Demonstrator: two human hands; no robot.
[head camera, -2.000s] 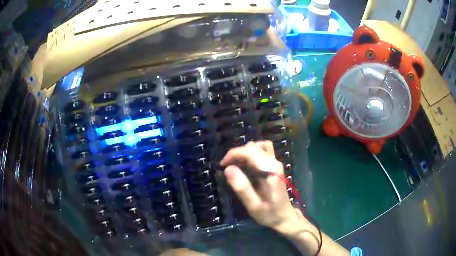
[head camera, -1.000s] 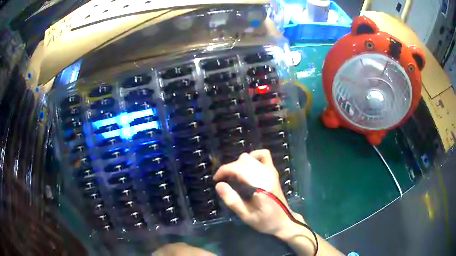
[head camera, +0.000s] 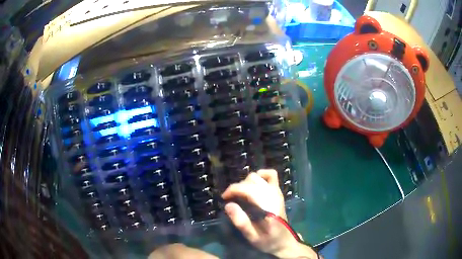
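Observation:
A clear blister tray (head camera: 299, 174) holds rows of small black electronic units (head camera: 200, 177) with shiny silver contacts. My right hand (head camera: 261, 212) holds a black test probe (head camera: 248, 208) with a red and black lead (head camera: 284, 226) over the lower part of the fourth and fifth columns. Whether its tip touches a unit cannot be told. My left hand (head camera: 180, 252) shows only in part at the bottom edge, below the tray; its fingers are not clear. A small green light (head camera: 263, 90) glows on a unit at the upper right. A bright blue glow (head camera: 122, 123) lies over the upper left.
An orange-red bear-shaped fan (head camera: 375, 91) stands on the green mat (head camera: 337, 172) at right, with a white cord. Behind are cardboard (head camera: 116, 33), a blue bin (head camera: 319, 30) and a white bottle (head camera: 321, 9). Stacked glossy trays (head camera: 20, 152) stand at left. A yellow tape ring (head camera: 308, 98) is beside the tray.
My right hand with the probe has moved down along the tray. The small light at the upper right went from green to red and is green now. The view has shifted slightly.

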